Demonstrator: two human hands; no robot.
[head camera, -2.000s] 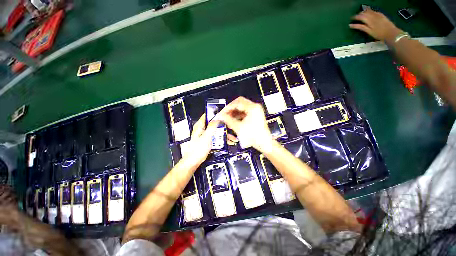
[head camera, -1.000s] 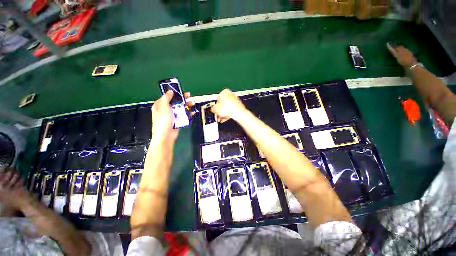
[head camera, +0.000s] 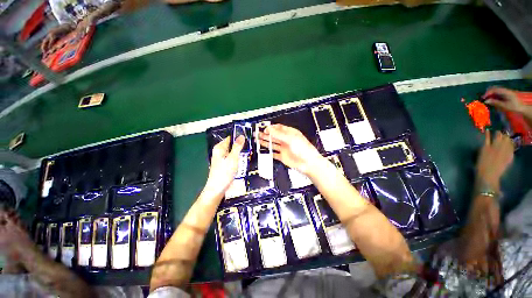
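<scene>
My left hand (head camera: 226, 160) holds a phone unit (head camera: 241, 152) upright over the left part of the black plastic tray (head camera: 423, 128). My right hand (head camera: 287, 146) holds a phone front housing (head camera: 264, 154) by its edge, close beside the unit. The housing has a light frame and white lower part; its upper opening is partly behind my fingers. More front housings (head camera: 268, 234) lie in the tray's pockets. Some pockets are partly hidden by my right forearm.
A second black tray (head camera: 105, 152) with housings lies at the left. On the green belt (head camera: 245, 70) lie a dark phone (head camera: 384, 57) and a gold phone (head camera: 91, 100). Orange parts (head camera: 478, 114) and a neighbour's hands (head camera: 497, 154) are at the right; a red tray (head camera: 65, 55) is far left.
My left hand has moved the phone unit right, over the tray. My right hand has lifted the housing from the tray's upper left. The neighbour's arm has moved from the belt to the orange parts.
</scene>
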